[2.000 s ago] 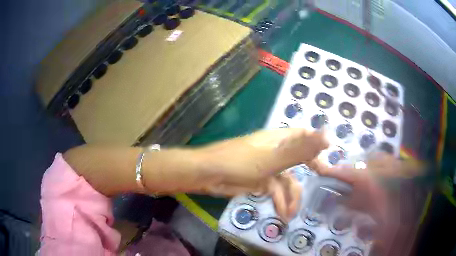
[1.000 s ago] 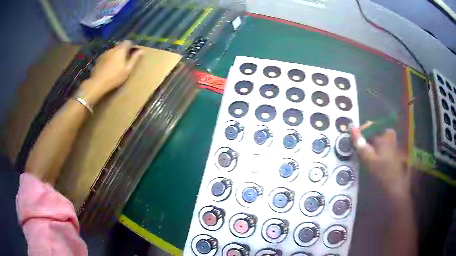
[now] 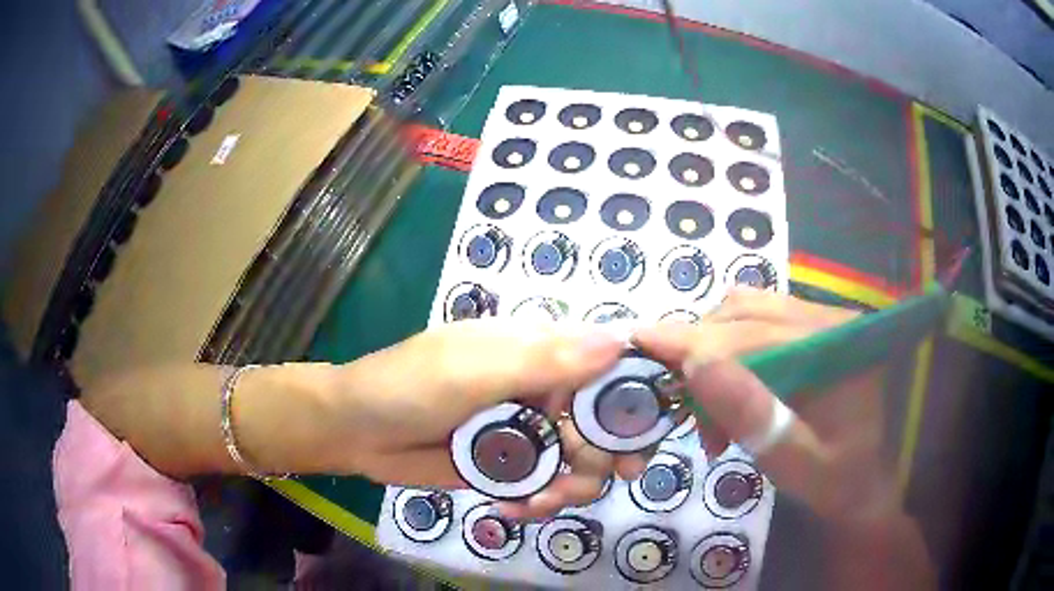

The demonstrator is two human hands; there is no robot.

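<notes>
My left hand is palm up over the foam tray, with one speaker unit on its fingers, white ring around a dark reddish centre. A second speaker unit, with a silvery centre, is between my two hands; fingers of both are at it. My right hand also holds a green pen-like tool, pointing up to the right. The tray's far rows hold dark discs with pale centres; its nearer rows hold white-ringed units. My hands hide the tray's middle.
On the left, a brown cardboard sheet lies on stacked clear trays, with black discs along its left edge. Another tray stands at the far right. The green mat has red and yellow tape lines. A blue box is at the top left.
My left hand has come from the cardboard to over the foam tray and now bears a unit. My right hand has moved left from the tray's right edge to meet it.
</notes>
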